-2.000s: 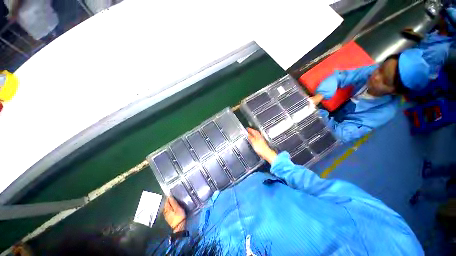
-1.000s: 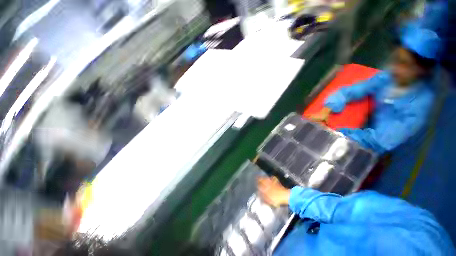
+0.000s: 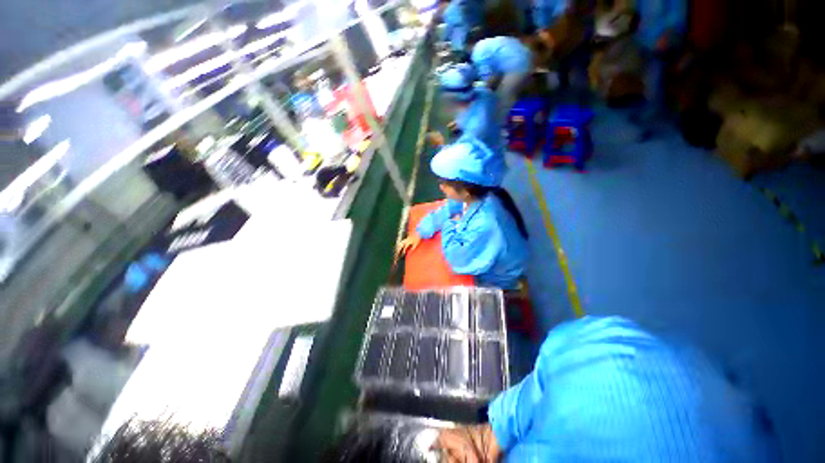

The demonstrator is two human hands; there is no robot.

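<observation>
A stack of clear blister trays (image 3: 434, 357) with dark pockets in two rows lies ahead on the line, its layered near edge showing. A small white paper slip (image 3: 387, 311) lies on its far left corner. Part of a nearer blister tray (image 3: 416, 429) shows at the bottom edge, blurred and partly covered by dark hair. My right hand (image 3: 469, 443) is at this nearer tray, just short of the stack, cut off by the frame edge; its fingers are too blurred to tell their grip. My left hand is not in view.
The dark green belt (image 3: 362, 262) runs away beside a raised white-covered surface (image 3: 253, 271). A person in blue sits beyond the stack, with an arm over a red-orange bin (image 3: 434, 258). Blue stools (image 3: 568, 131) stand on the blue floor at right; more people are further back.
The view has swung up and to the right along the line. The nearer tray has dropped mostly out of the picture, and my left hand, seen two seconds ago, is out of view.
</observation>
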